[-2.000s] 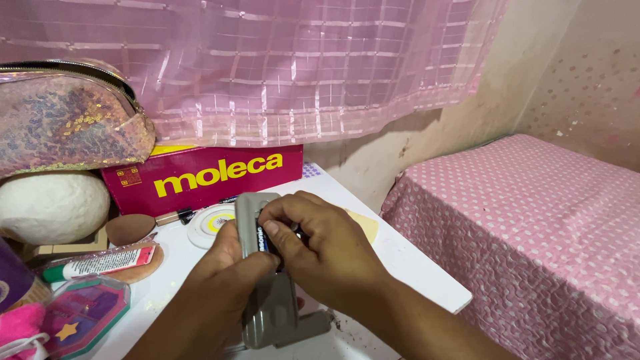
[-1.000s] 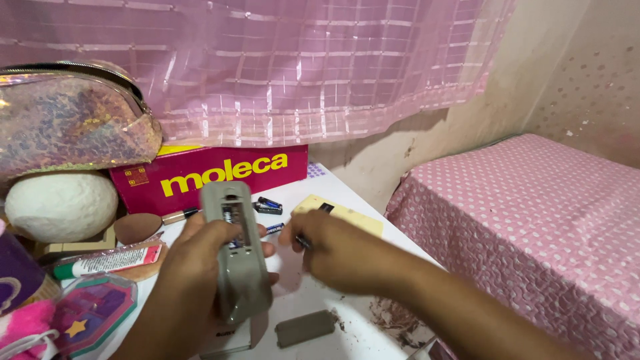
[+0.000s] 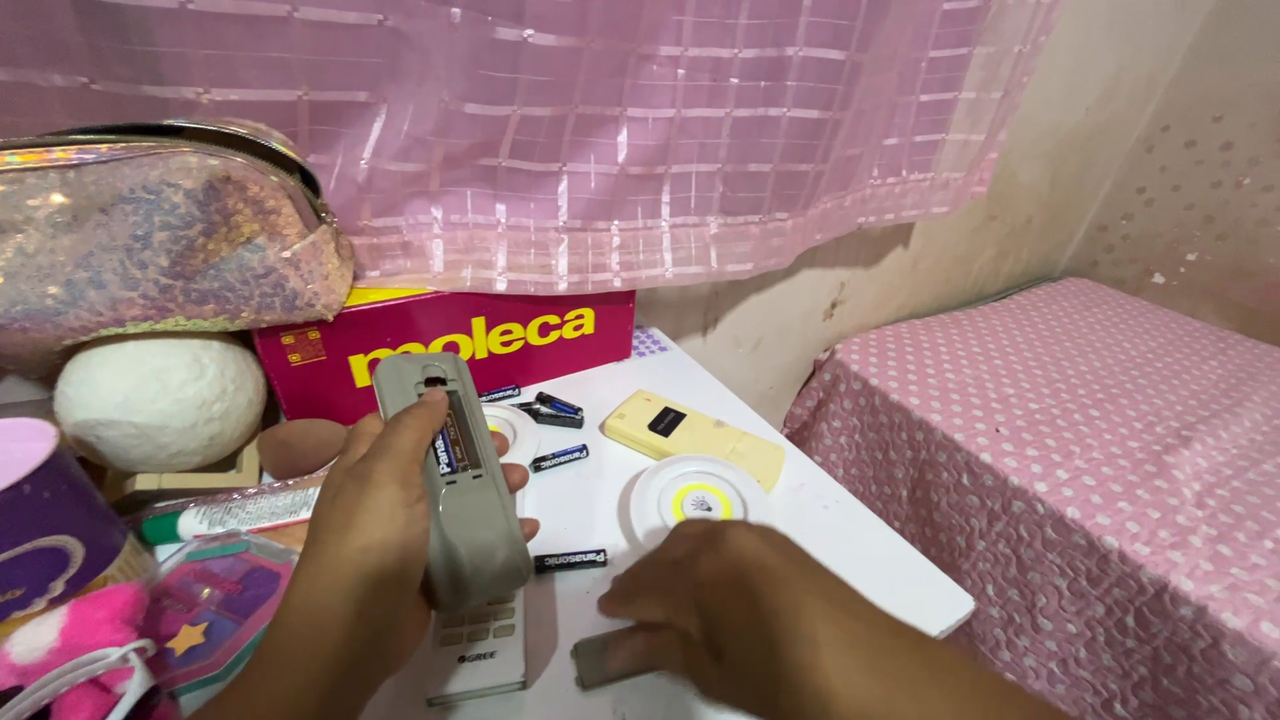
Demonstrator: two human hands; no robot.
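Note:
My left hand (image 3: 385, 510) grips a grey remote control (image 3: 470, 530) with its back up; the uncovered battery compartment shows a Panasonic battery (image 3: 450, 445). Blurred, my right hand (image 3: 700, 610) is over a grey battery cover (image 3: 610, 655) on the white table; whether the fingers touch it cannot be told. Between the hands lies a loose Panasonic battery (image 3: 570, 561), with another battery (image 3: 560, 458) behind it and several more near the box. A white remote control (image 3: 480, 650) lies under the held one. A round white push light (image 3: 697, 495) is just beyond my right hand.
A cream remote control (image 3: 690, 435) lies at the right of the white table (image 3: 860, 570). A magenta shoe box (image 3: 330, 375), a sequined pouch (image 3: 170, 240), a white ball (image 3: 160, 400), a purple cup (image 3: 50, 510) and a tube (image 3: 250, 510) stand or lie at the left and back.
My right hand has moved from the held remote down to the cover on the table. A battery now shows on the table between my hands. The white push light at the right shows now.

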